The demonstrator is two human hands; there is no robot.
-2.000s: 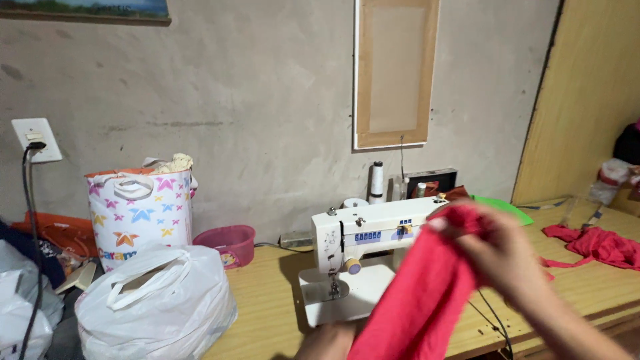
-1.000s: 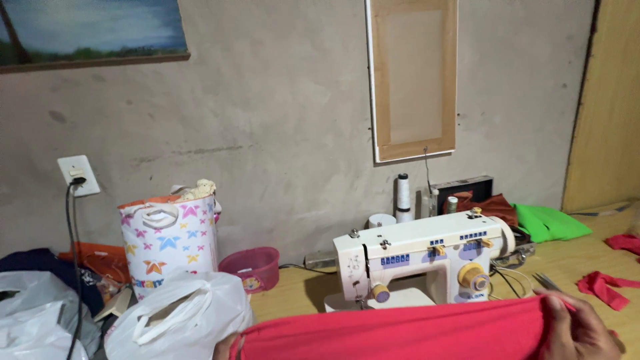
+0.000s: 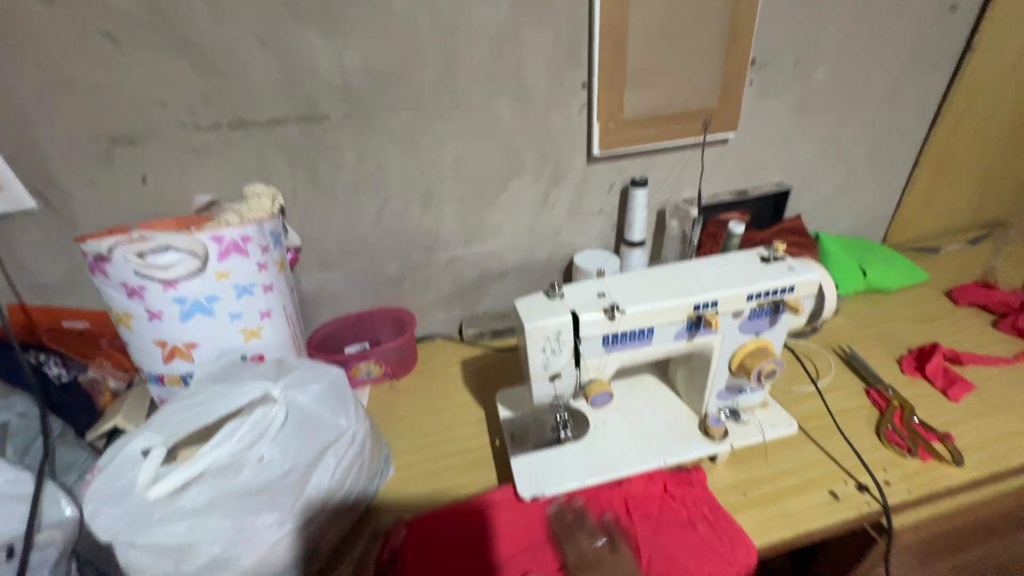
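Red fabric (image 3: 496, 532) lies at the front edge of the table, just before the white sewing machine (image 3: 632, 400). My right hand (image 3: 592, 540), blurred and cut off by the lower edge of the view, rests on top of this cloth with its fingers spread. My left hand is not seen. Under the machine's needle, the presser foot (image 3: 564, 424) stands over a metal plate with no cloth beneath it. To the machine's right, scissors with gold-coloured handles (image 3: 904, 416) lie over a red scrap.
White plastic bag (image 3: 256, 472), butterfly-print bag (image 3: 208, 312) and pink plastic container (image 3: 364, 348) stand on the left. Thread spools (image 3: 636, 224) and green cloth (image 3: 868, 264) are behind the machine. A black cord (image 3: 852, 448) hangs over the front edge; red strips (image 3: 940, 372) lie right.
The red fabric, held up between both hands one second ago, now lies on the table in front of the machine. My left hand has gone out of view.
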